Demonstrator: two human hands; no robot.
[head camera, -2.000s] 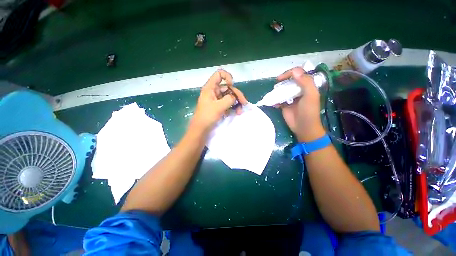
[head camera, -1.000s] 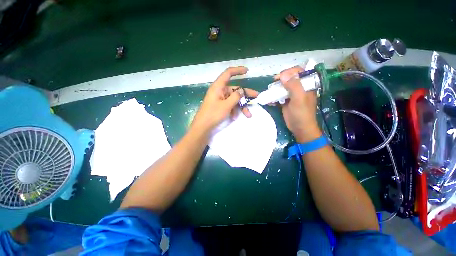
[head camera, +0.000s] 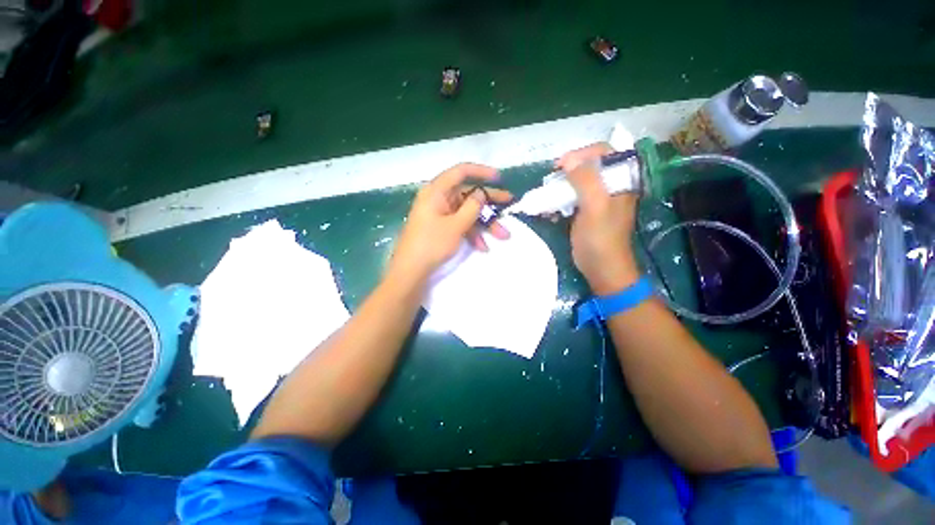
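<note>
My left hand (head camera: 443, 220) holds a small dark electronic component (head camera: 486, 211) between its fingertips, above a white paper sheet (head camera: 497, 292). My right hand (head camera: 603, 220) grips the white glue syringe (head camera: 579, 191). Its narrow tip points left and is at or very near the component; contact cannot be told. The green adapter head (head camera: 652, 170) at the syringe's rear joins a clear air hose (head camera: 787, 210). A blue band (head camera: 618, 304) is on my right wrist. My fingers partly hide the component.
Similar components (head camera: 450, 81) lie spaced on the green belt beyond the white strip (head camera: 359, 178). A bottle (head camera: 733, 115) stands near the strip. A light blue fan (head camera: 103, 256) and white sheets (head camera: 267, 308) are left. A black box (head camera: 815, 338) and red tray (head camera: 864, 390) with shiny bags are right.
Since two seconds ago, the syringe tip and the component have come together as my left fingers changed their pose. The belt components appear slightly further right in the picture.
</note>
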